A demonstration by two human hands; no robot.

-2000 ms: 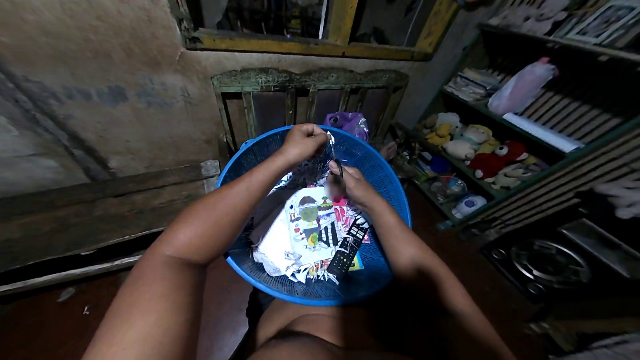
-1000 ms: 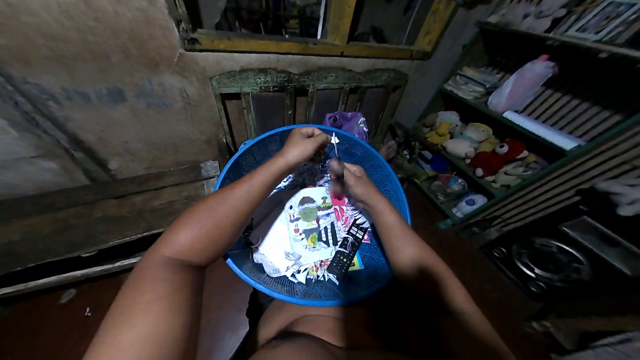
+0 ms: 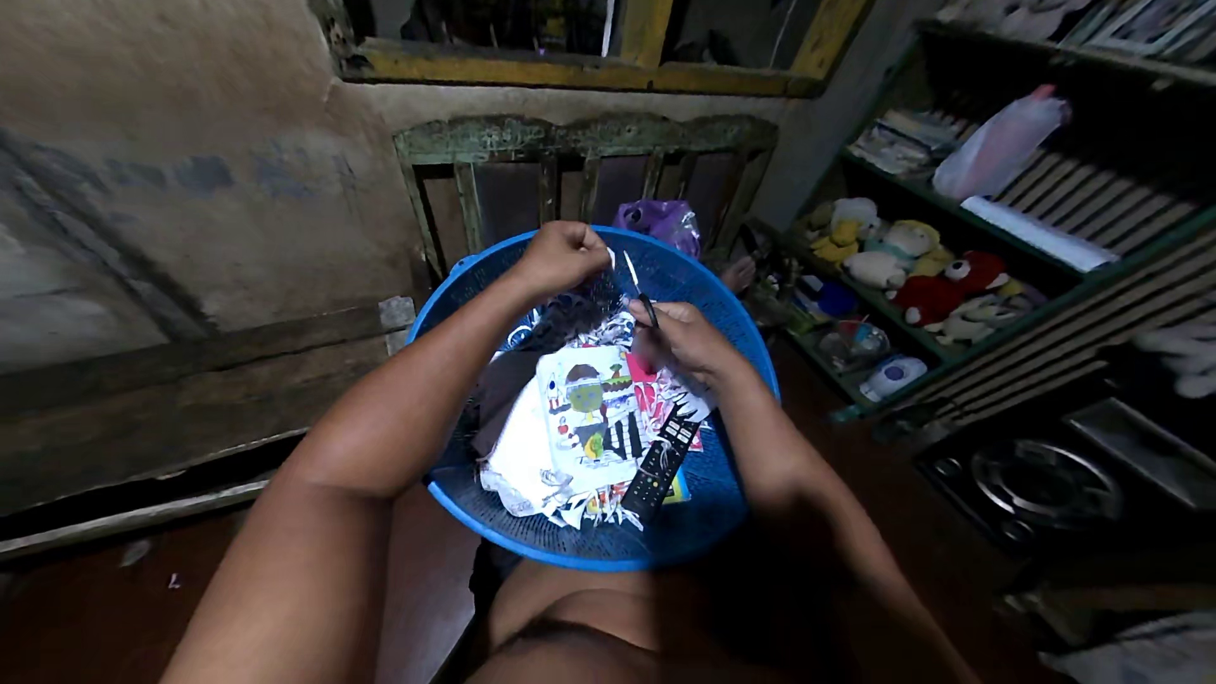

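A round blue plastic basket (image 3: 532,553) rests at my lap. Over its far part, my left hand (image 3: 567,258) pinches a small white scrap (image 3: 611,256), probably paper. My right hand (image 3: 679,337) holds scissors (image 3: 647,306) with dark handles, their blades pointing up beside the scrap. Whether the blades are apart is too small to tell. Inside the basket lie a sheet with a coloured drawing (image 3: 591,404), a black remote control (image 3: 660,465), many white paper strips (image 3: 570,513) and dark material (image 3: 570,318), partly hidden behind my left hand.
A worn green wooden bench back (image 3: 589,133) stands beyond the basket, with a purple plastic bag (image 3: 660,223) near it. A wooden bench (image 3: 209,380) runs along the left wall. On the right are a green shelf (image 3: 1007,199) with stuffed toys (image 3: 893,247) and a black speaker (image 3: 1035,484).
The white piece seen at the scissor tips one second ago no longer shows there. The scissors have shifted slightly, and my left hand stays nearly in place.
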